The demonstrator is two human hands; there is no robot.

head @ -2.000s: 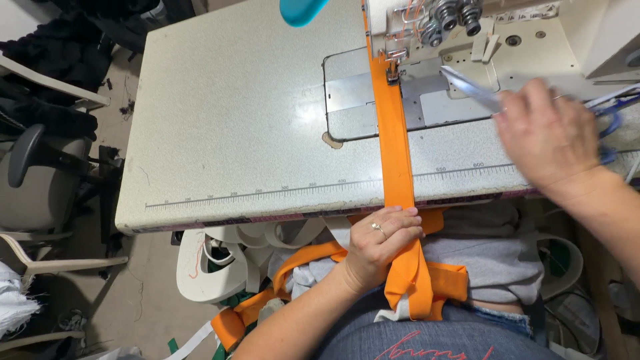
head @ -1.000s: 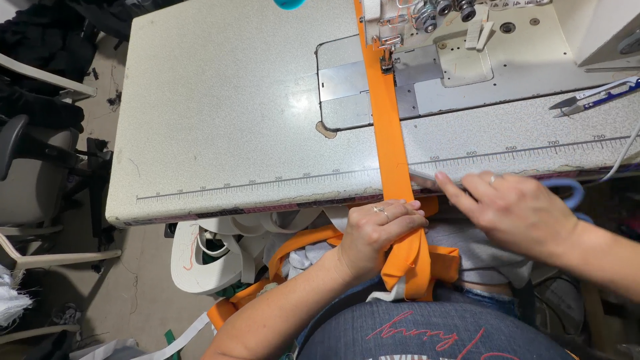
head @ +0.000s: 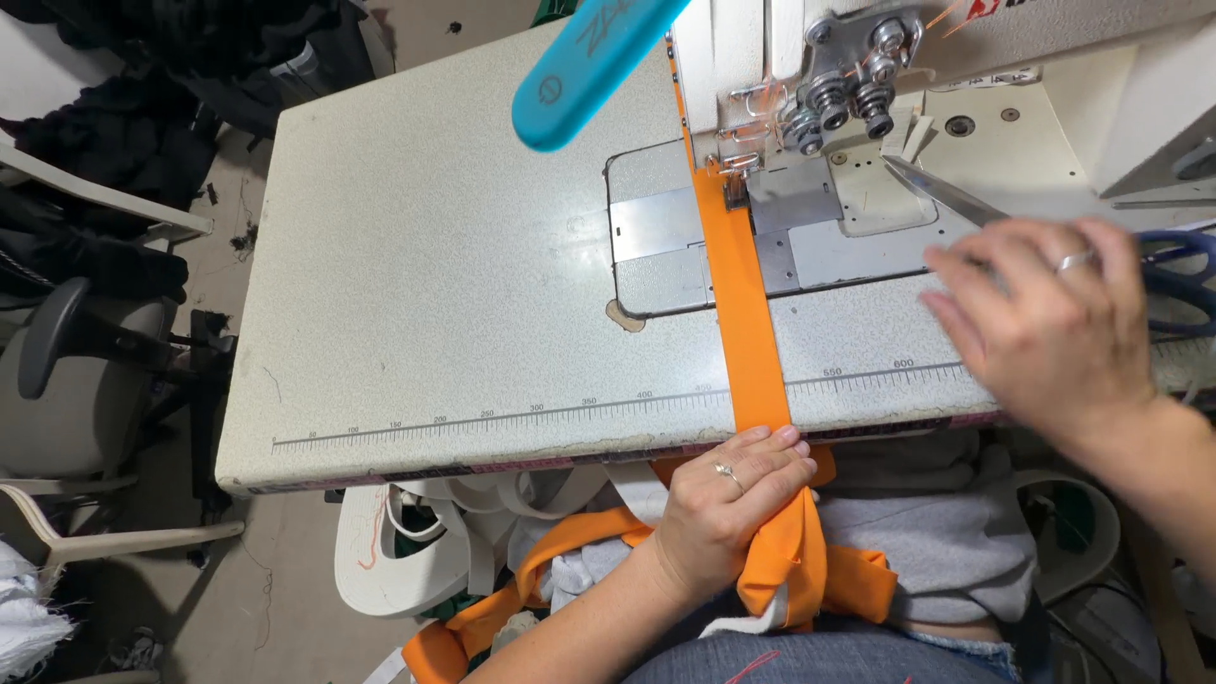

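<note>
An orange fabric band (head: 746, 323) runs from under the presser foot (head: 736, 193) of the sewing machine (head: 826, 95) down over the table's front edge. At that edge my left hand (head: 727, 508) grips the band, whose loose folds hang below it over my lap. To the right, above the machine bed, my right hand (head: 1054, 313) holds scissors; their blades (head: 950, 195) point up and left, and dark blue handles (head: 1178, 280) show beyond the hand. Whether those handles belong to the same scissors, I cannot tell.
A printed ruler (head: 532, 415) lines the front of the white sewing table (head: 427, 256). A turquoise object (head: 589, 81) juts in at the top. Below the edge hang white strips near a white plastic piece (head: 404, 560). Chairs (head: 85, 389) and black fabric (head: 123, 142) are at left.
My right hand has moved from beside the band at the table's front edge up and right over the machine bed. My left hand stays on the band. The turquoise object shows more fully.
</note>
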